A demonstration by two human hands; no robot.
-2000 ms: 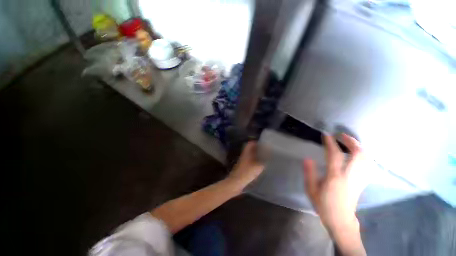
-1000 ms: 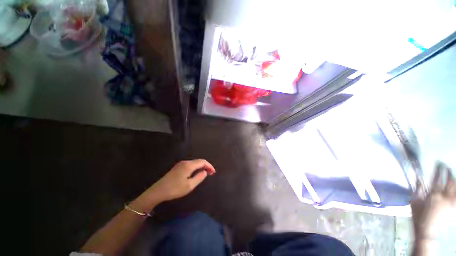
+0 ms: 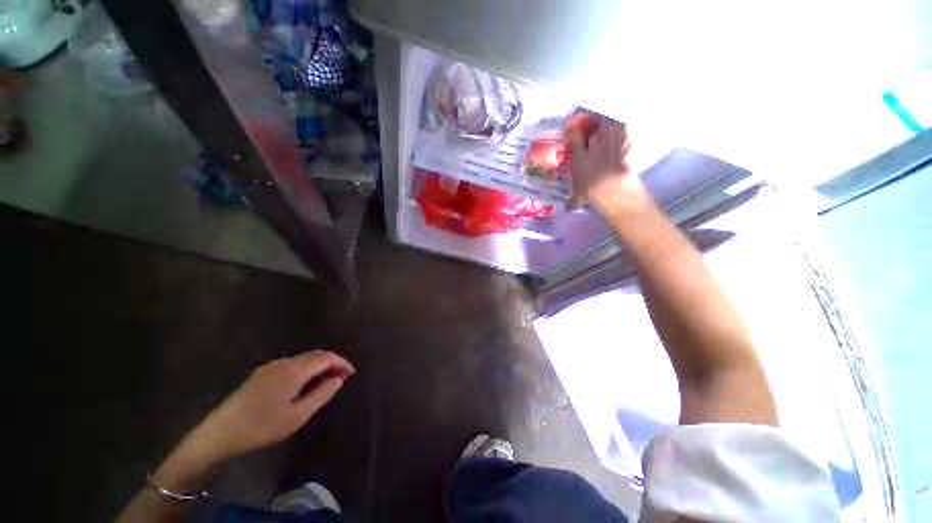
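The refrigerator (image 3: pixel 404 153) stands open, with its pale inside showing. My right hand (image 3: pixel 603 163) reaches in at the upper shelf, beside a small red bundle (image 3: pixel 547 155); whether its fingers grip anything is hidden. A clear plastic bag with pale, dark-streaked contents (image 3: pixel 475 100) lies on that shelf to the left. A red plastic bag (image 3: pixel 465 206) lies in the space below. My left hand (image 3: pixel 281 400) hangs over the dark floor, fingers loosely curled, holding nothing, with a bracelet at the wrist.
The white inner panel of the open fridge door (image 3: pixel 603 352) is at the right. A dark upright post (image 3: pixel 235 153) stands left of the fridge, with blue checked cloth (image 3: pixel 332 102) behind it. A grey surface (image 3: pixel 112 174) with blurred clear plastic is at the upper left. My shoes (image 3: pixel 488 447) are on the floor.
The fridge has been opened. My right hand has moved from the open door into the upper shelf. My left hand has left the front of the fridge and now hangs low at the left.
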